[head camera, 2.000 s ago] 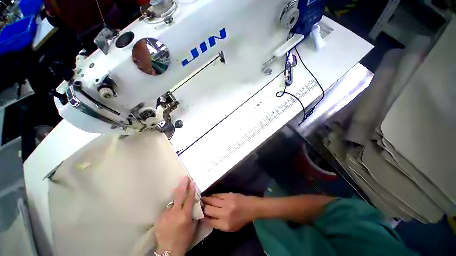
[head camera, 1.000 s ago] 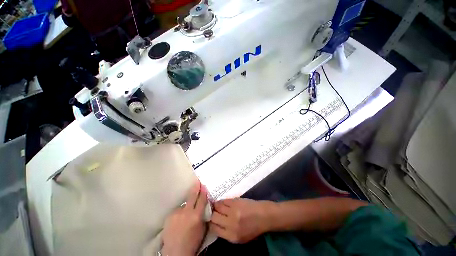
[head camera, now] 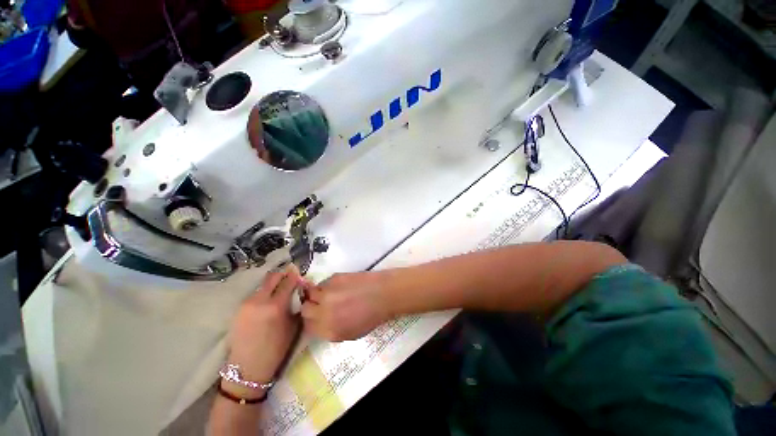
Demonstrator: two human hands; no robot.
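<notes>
The beige panel [head camera: 128, 341] lies on the white table left of and below the needle area. My left hand [head camera: 265, 319], with bracelets at the wrist, rests on the panel's right edge, fingertips just below the presser foot [head camera: 299, 247]. My right hand [head camera: 340, 308] comes from the right and pinches the same edge beside my left fingertips. A small pale bit of the edge shows between the hands; the fingers hide the rest. The sewing machine head [head camera: 374, 162] with blue JIN lettering stands above.
Thread snips [head camera: 533, 145] on a dark cord lie under the arm at right. A yellow strip [head camera: 313, 387] and printed ruler scale [head camera: 349, 362] run along the front table edge. Beige panels [head camera: 744, 247] are stacked at right. A blue bin [head camera: 24, 58] is at upper left.
Both hands have moved up from the table's front edge to just below the presser foot, and the panel's edge has gone with them. The yellow strip is now uncovered.
</notes>
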